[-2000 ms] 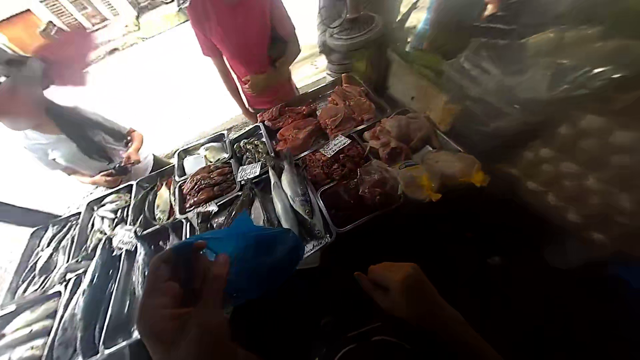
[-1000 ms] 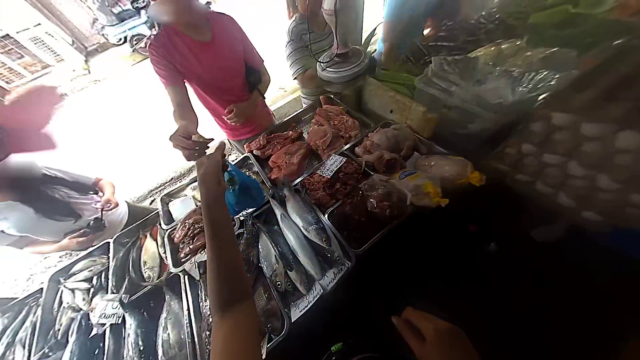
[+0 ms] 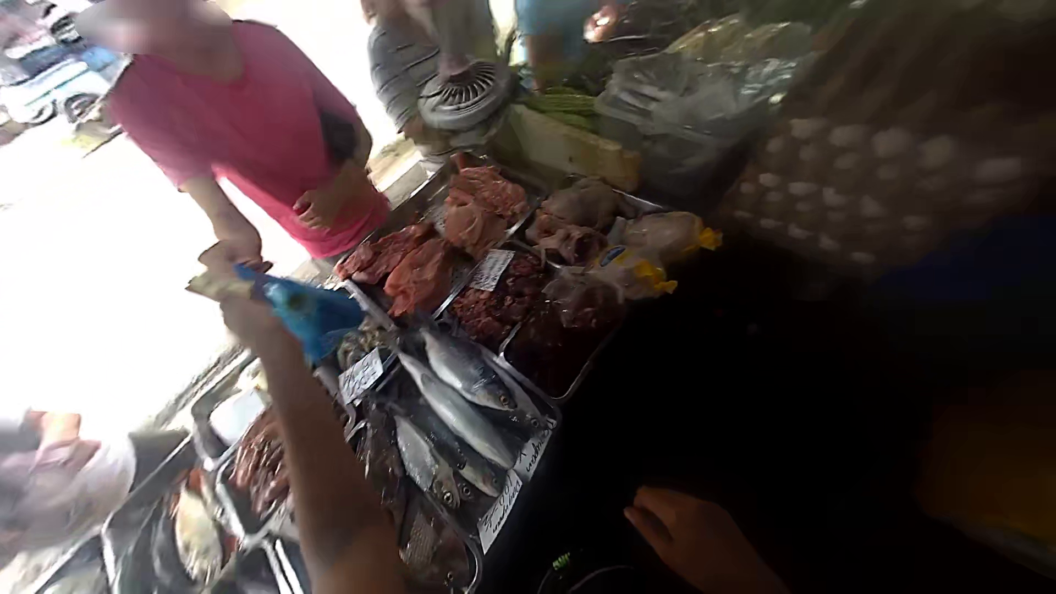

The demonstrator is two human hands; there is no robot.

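My left hand (image 3: 247, 313) reaches out at left and meets the hand (image 3: 235, 247) of a person in a pink shirt. A pale paper (image 3: 216, 285), apparently a banknote, is at my left fingers. A blue plastic bag (image 3: 309, 309) hangs beside both hands; which one bears it is unclear. Under and right of my forearm lie silver fish (image 3: 462, 412) in a metal tray, with handwritten signs (image 3: 501, 510). My right hand (image 3: 681, 520) is low at right, fingers bent, in deep shadow; nothing shows in it, but its inner side is hidden.
Trays of raw meat (image 3: 421, 272), dark chopped meat (image 3: 499, 305) and poultry (image 3: 586, 206) stand beyond the fish. A fan (image 3: 466, 91) is behind them. Eggs (image 3: 891, 173) are at right. Another person (image 3: 58, 487) is at lower left. More fish (image 3: 198, 528) lie in trays nearby.
My left hand, close to me with the blue bag two seconds ago, has moved out over the trays to the other person's hand. My right hand stays low.
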